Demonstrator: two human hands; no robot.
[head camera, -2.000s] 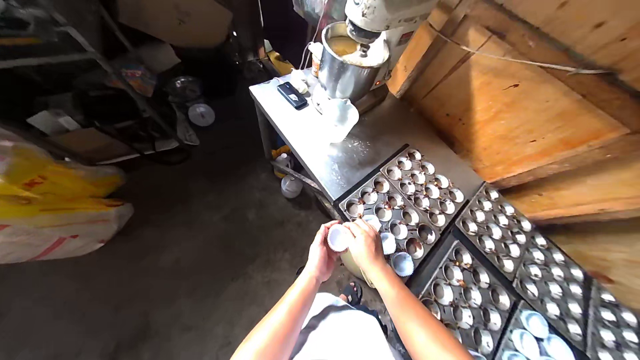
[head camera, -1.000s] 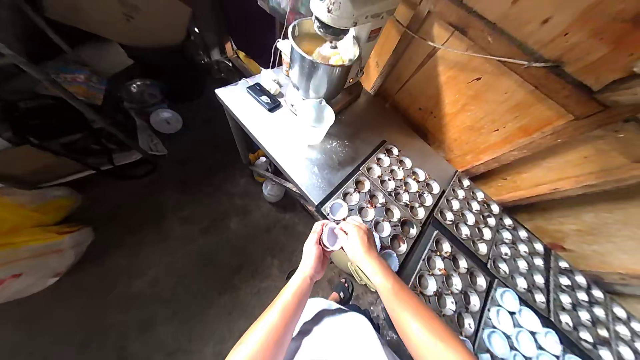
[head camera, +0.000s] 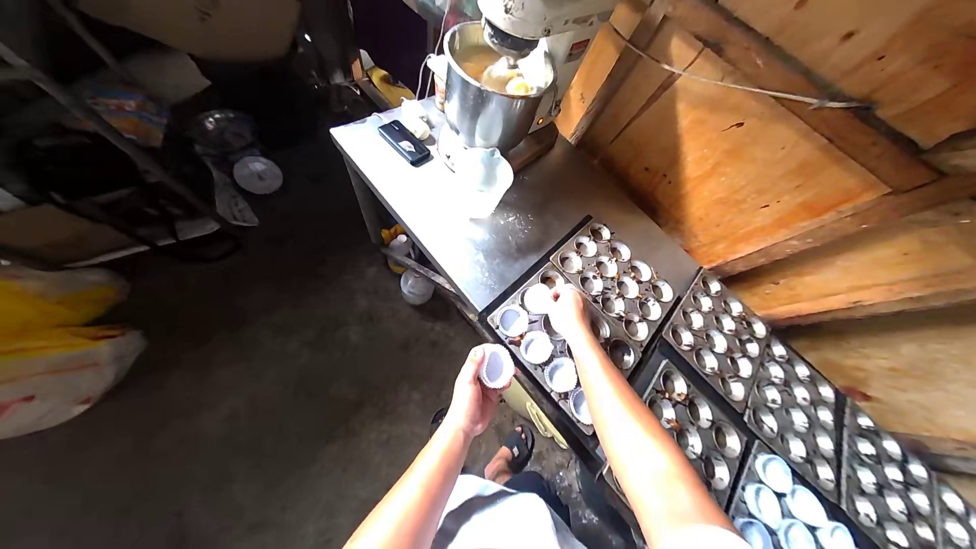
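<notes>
My left hand (head camera: 474, 393) holds a stack of white paper baking cups (head camera: 497, 367) just off the near edge of the muffin tin. Over the tin's upper left part, my right hand (head camera: 568, 309) has its fingers on a white paper cup (head camera: 538, 299) at one of the wells. Several wells nearby hold paper cups, among them a liner (head camera: 512, 321) at the corner and another (head camera: 561, 374) lower down. The adjoining muffin tin (head camera: 606, 266) has bare metal wells. My right forearm hides part of the nearer tin.
A stand mixer's steel bowl (head camera: 488, 107) holds batter, with a white plastic jug (head camera: 484, 183) before it. A black phone (head camera: 404, 142) lies on the metal table (head camera: 457, 252). More muffin tins (head camera: 717, 339) reach right along the wooden wall (head camera: 755, 168). Yellow and white sacks (head camera: 61, 343) stand left.
My right hand has left the paper cups at my left hand and moved over the tin. More wells along the tin's near side show paper cups.
</notes>
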